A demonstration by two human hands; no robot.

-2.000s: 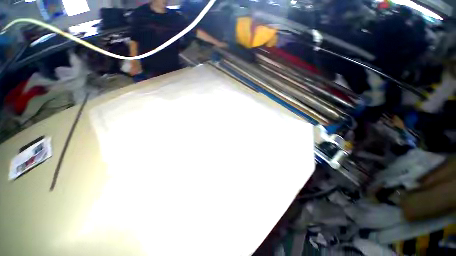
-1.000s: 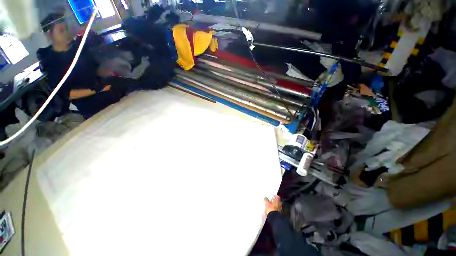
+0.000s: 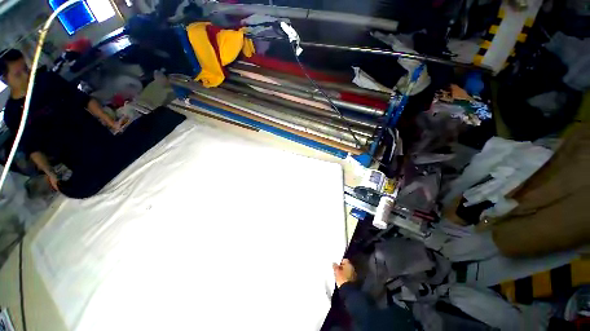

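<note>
A large white sheet, which looks like marker paper (image 3: 213, 220), covers most of the cutting table, with soft creases toward its far left. My right hand (image 3: 345, 271) is at the sheet's right edge, its fingers closed on that edge; the dark sleeve comes from the lower right. My left hand is not in view. Black fabric (image 3: 145, 142) lies along the sheet's far left end, in front of another person in dark clothes (image 3: 55, 106), whose hands are at its two sides.
Fabric rolls (image 3: 291, 119) lie beyond the table, with a yellow and red cloth (image 3: 217, 52) over them. A white cutter unit (image 3: 382, 210) sits at the right edge. Grey scraps (image 3: 407, 265) lie at the right. A pale cable (image 3: 29, 97) hangs at left. A dark strip (image 3: 21, 278) lies on the table.
The view has turned right. My right hand came into view at the sheet's edge and stays there. The other person now leans over the far left end, where black fabric shows spread along the sheet.
</note>
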